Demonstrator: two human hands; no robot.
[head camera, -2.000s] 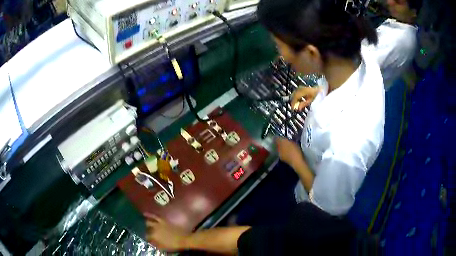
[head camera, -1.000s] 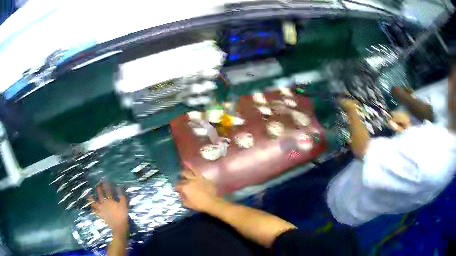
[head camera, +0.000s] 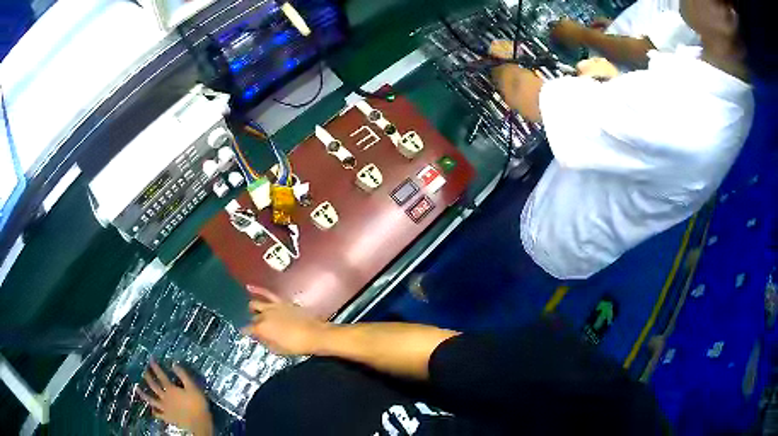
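Note:
The reddish-brown test board lies on the green bench in front of me, with round-cornered white outlets in a row on it. A clear shiny blister tray with rows of pockets lies to its left. My left hand is spread over the lower left of the tray, fingers apart, with nothing seen in it. My right hand is at the board's lower left corner, beside the tray. Its fingers are partly bent, and whether it holds a small thing cannot be seen.
A yellow-orange block with wires sits at the board's far edge. A white-topped instrument and a blue-lit display screen stand behind. At right, a person in a white shirt works over another tray; a hanging black cable crosses there.
The view has swung from two seconds ago. My left hand has come into view over the tray since then. Compared with one second ago, both hands stay at nearly the same places.

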